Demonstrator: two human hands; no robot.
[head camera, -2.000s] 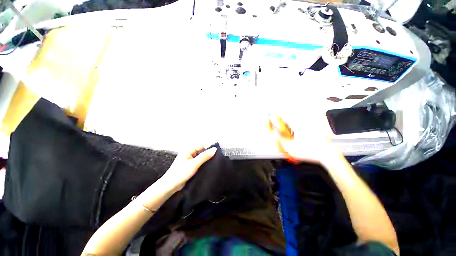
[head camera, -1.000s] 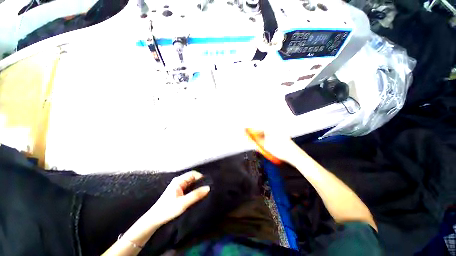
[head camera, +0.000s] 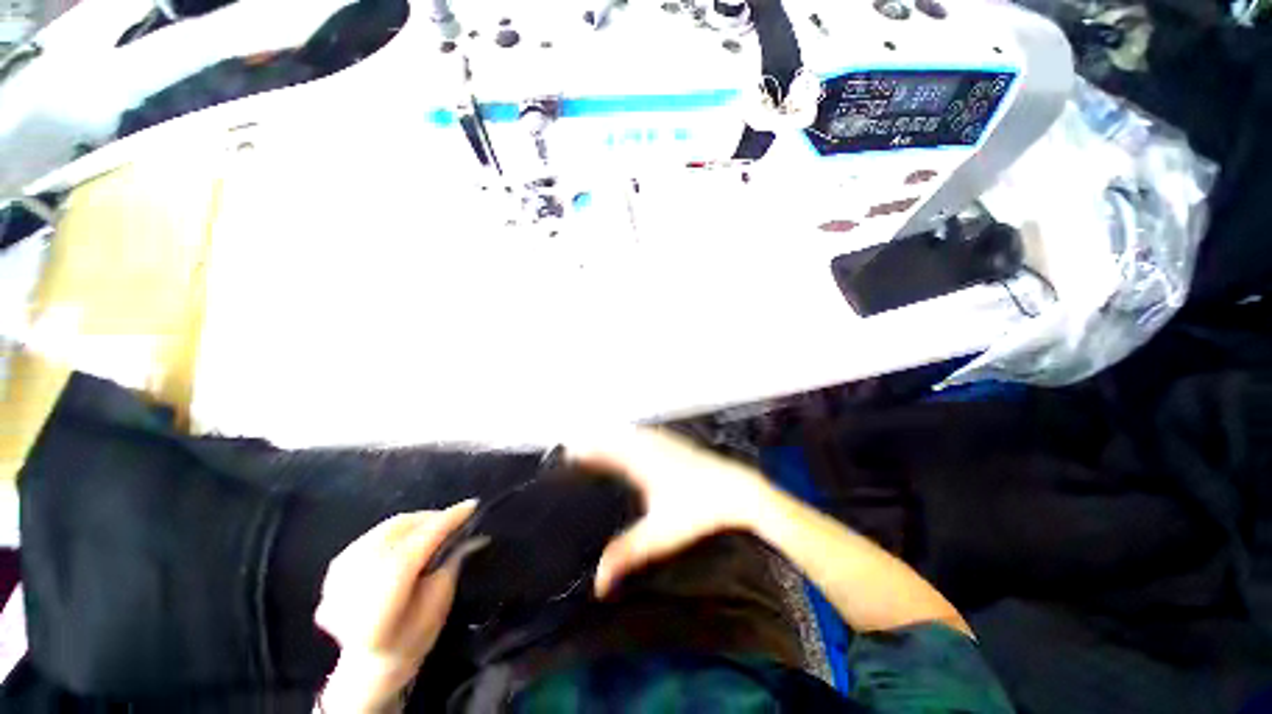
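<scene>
The black garment cloth (head camera: 119, 558) lies over the front table edge and the lap, with a darker textured strip along the edge and a pale stitch line at the left. My left hand (head camera: 391, 593) pinches a raised fold of the cloth between thumb and fingers. My right hand (head camera: 677, 502) is blurred, with thumb and fingers apart at the right side of the same fold; whether it grips the cloth cannot be told. The orange-handled snips do not show in it. The white sewing machine (head camera: 698, 119) stands behind, with its needle area (head camera: 544, 202) holding no cloth.
A flat black device (head camera: 914, 268) with a cord lies at the right of the white table (head camera: 405, 335). Clear plastic (head camera: 1137, 237) hangs beside it. A control panel (head camera: 914, 109) is on the machine. More dark cloth (head camera: 1116, 488) is at the right. A yellowish board (head camera: 126, 265) is at the left.
My right hand has moved left from the table onto the cloth, and the orange snips no longer show in it. My left hand has moved left and down and closed on a fold. The view has shifted.
</scene>
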